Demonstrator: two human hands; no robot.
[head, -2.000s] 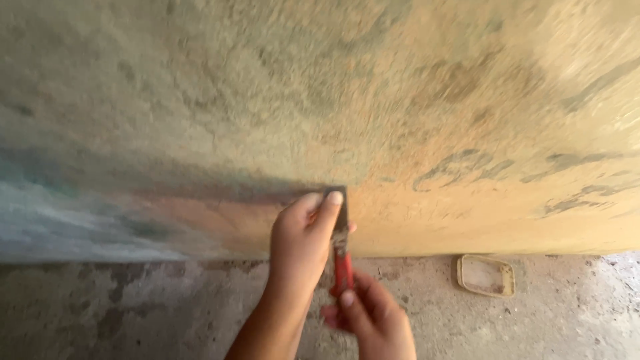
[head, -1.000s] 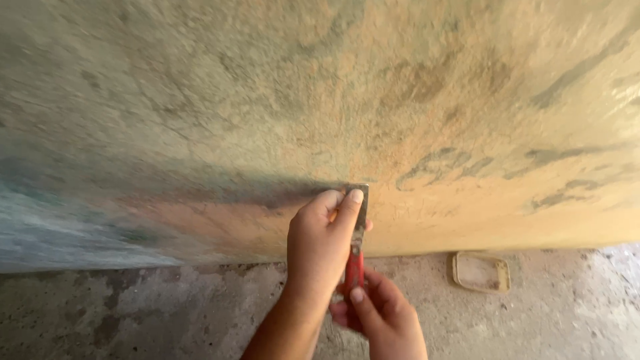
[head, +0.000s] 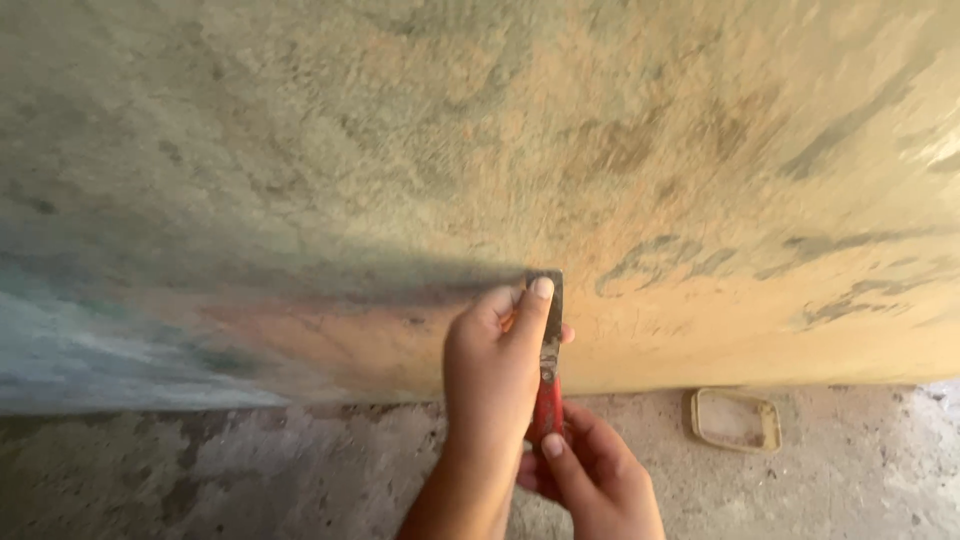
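A scraper with a narrow metal blade and a red handle points up the painted wall, its square tip at the wall's surface. My left hand grips the blade, thumb pressed flat near the tip and a fingertip showing at the blade's right side. Lower down, my right hand holds the red handle between thumb and fingers. The wall around the tip is orange and greenish, with dark, worn patches. The fingers behind the tool are partly hidden.
A shallow rectangular plastic container sits on the rough concrete floor, right of my hands and close to the foot of the wall. Dark painted strokes run across the wall's right side.
Both hands and the scraper have shifted a little to the right along the wall since the earliest frame. The grip looks the same throughout.
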